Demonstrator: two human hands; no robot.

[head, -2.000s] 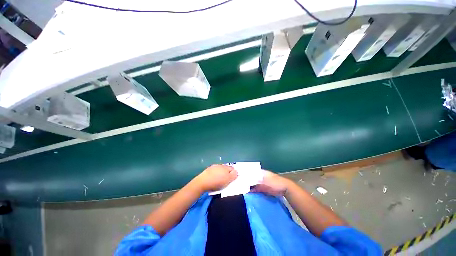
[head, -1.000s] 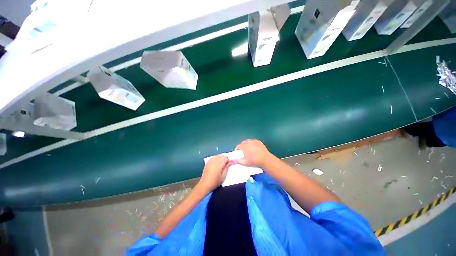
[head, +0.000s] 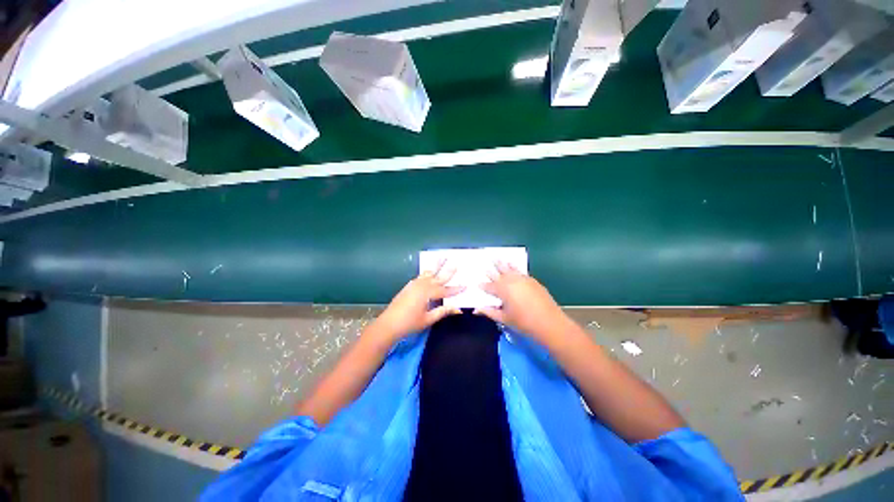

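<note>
A white carton [head: 472, 263] is at the near edge of the green belt, in front of my body, seen end-on as a plain white block. My left hand [head: 422, 302] rests on its left part with the fingers spread over the white face. My right hand [head: 520, 296] lies on its right part in the same way. Both thumbs are at the near edge of the carton. Both hands are bare. The carton's far edge shows dark. Its sides and underside are hidden.
White upright cartons [head: 377, 80] stand on the far green strip, beyond a pale rail [head: 441, 160]. A white shelf [head: 147, 34] is at the upper left. White slivers lie on the belt [head: 323, 225] and grey floor [head: 225, 353]. Another person's blue sleeve [head: 886, 320] shows at the right edge.
My hands have moved from gripping the carton's upper edge to lying flat, side by side on its white face. The carton now looks wider and squarer. The view has shifted.
</note>
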